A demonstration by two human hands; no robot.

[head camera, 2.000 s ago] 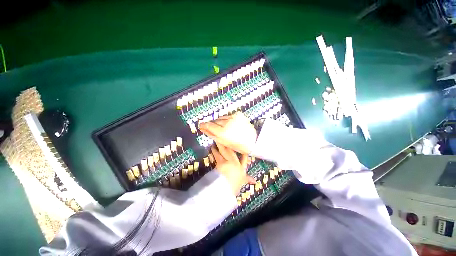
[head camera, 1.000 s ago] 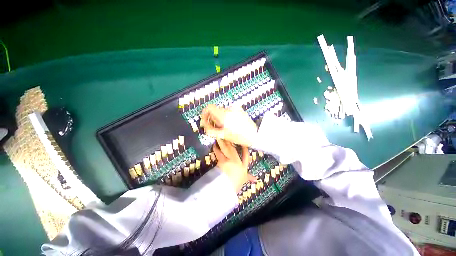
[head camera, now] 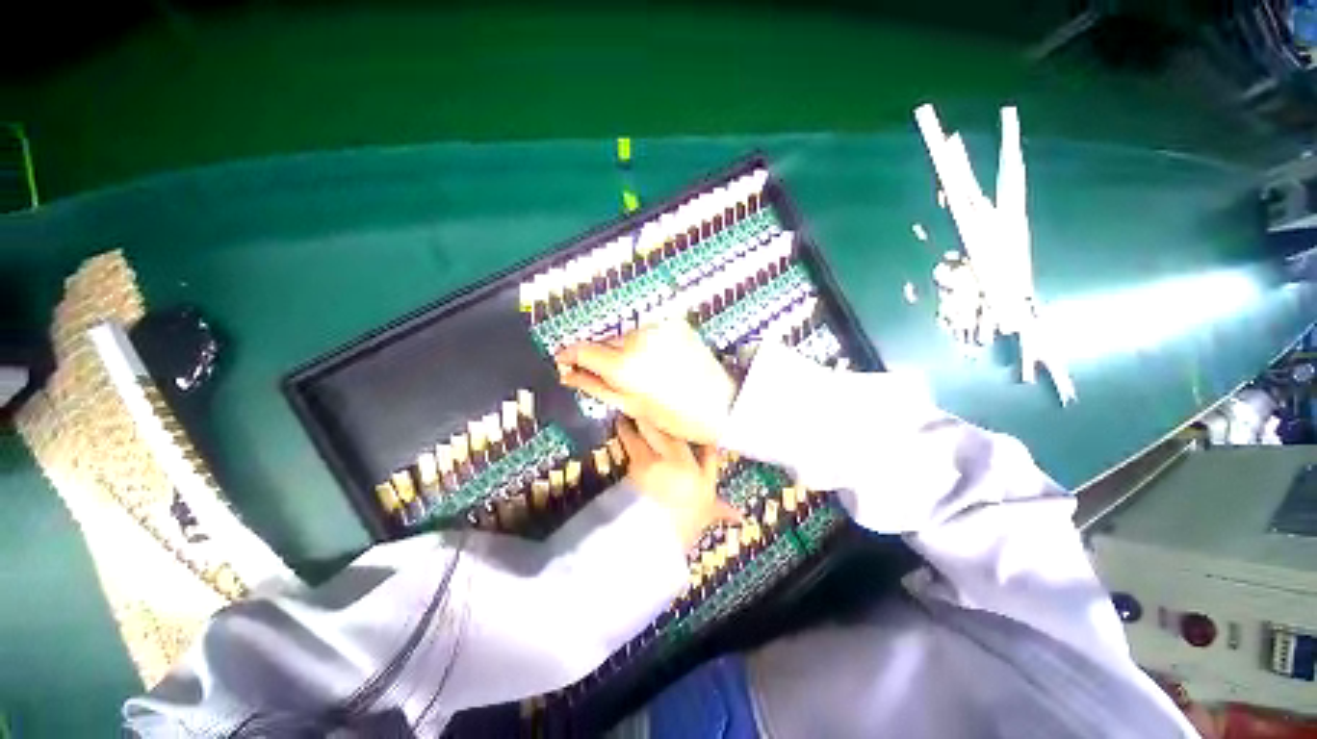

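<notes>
A black tray point(head camera: 419, 354) lies slanted on the green mat. Narrow green circuit boards point(head camera: 498, 477) stand in rows in it, with upright dark components. White tips point(head camera: 708, 210) top the upper rows, and tan tips point(head camera: 455, 455) top the lower rows. My right hand point(head camera: 657, 378) is over the middle of the tray, thumb and index fingertips together near the end of a row. My left hand point(head camera: 672, 477) is just below it, touching or nearly touching it, among the boards. What is between the fingers of either hand is hidden or too small to tell.
Tan patterned sheet point(head camera: 101, 505) with a long white strip point(head camera: 174, 477) lies left, beside a black round object point(head camera: 185, 351). Crossed white strips point(head camera: 997, 238) and small loose bits point(head camera: 959, 300) lie right of the tray. A grey instrument box point(head camera: 1213, 563) stands at lower right.
My right fingertips curled up and in a second ago, and now reach out left and down to the row end again. My left hand has barely moved.
</notes>
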